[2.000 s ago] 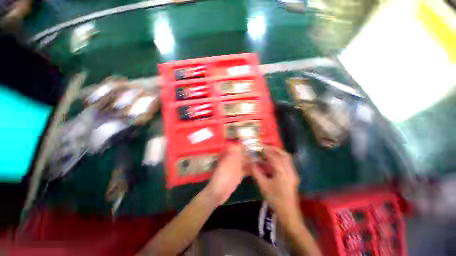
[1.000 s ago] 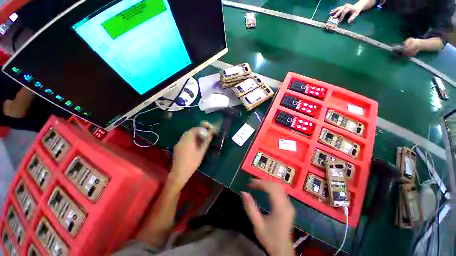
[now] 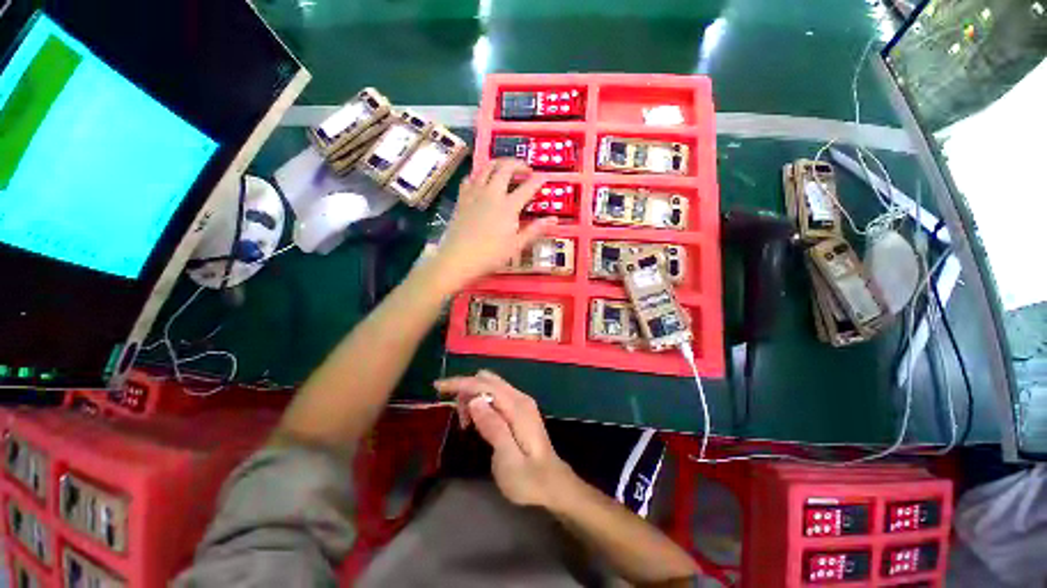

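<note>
A red phone tray [image 3: 583,279] lies in front of me with handsets in two columns. My left hand [image 3: 488,230] is over its left column. Its fingers and thumb are around a black and red handset [image 3: 553,199] in the third slot; whether they grip it is hidden. A tan-backed handset [image 3: 542,255] lies in the slot below. Another handset [image 3: 654,301] lies slanted across the lower right slots, with a white cable [image 3: 703,402] at its lower end. My right hand [image 3: 511,442] is below the tray, fingers partly curled, with a small unclear white spot at the fingers.
The top right slot holds only a white label [image 3: 662,115]. Spare tan handsets [image 3: 396,149] lie left of the tray, others [image 3: 844,281] right, beside cables. Monitors stand left [image 3: 103,149] and right [image 3: 987,149]. A white mouse [image 3: 333,218] is left. Red stacked trays [image 3: 172,482] stand lower left and lower right [image 3: 873,488].
My view has turned right. My left hand has moved from left of the tray onto its left column. The fourth left slot, which showed a white label, now holds a tan-backed handset. My right hand's fingers have curled.
</note>
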